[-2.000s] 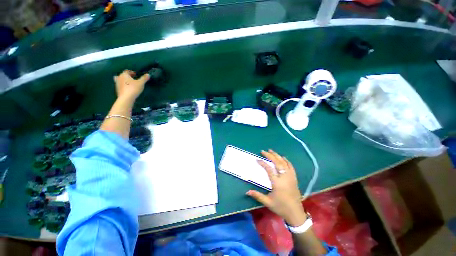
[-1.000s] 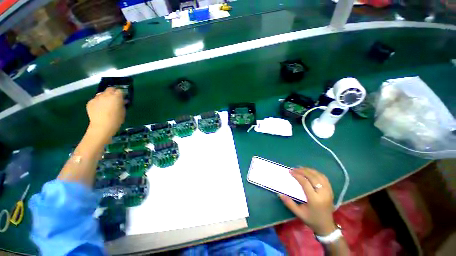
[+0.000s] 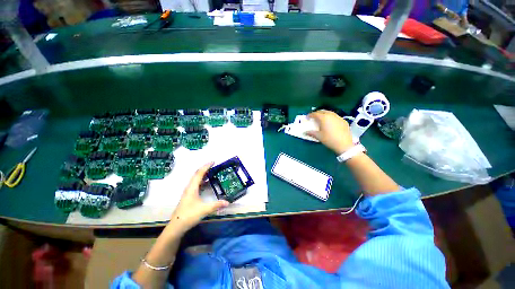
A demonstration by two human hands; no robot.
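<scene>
My left hand holds a black housing with a green circuit board inside, over the front right part of the white sheet. My right hand is on the small white handheld item, its fingertips over the item's right end. The smartphone lies flat on the bench with a white screen, right of the sheet. Several rows of green circuit boards lie on the sheet's left and back parts.
A white handheld fan stands behind my right hand. A clear plastic bag lies at the right, scissors at the far left. Black housings sit along the back. Pink bags are below the edge. Another person's hand shows top right.
My left hand has brought a housing from the back left to the front of the sheet. My right hand has left the smartphone and moved up to the white item.
</scene>
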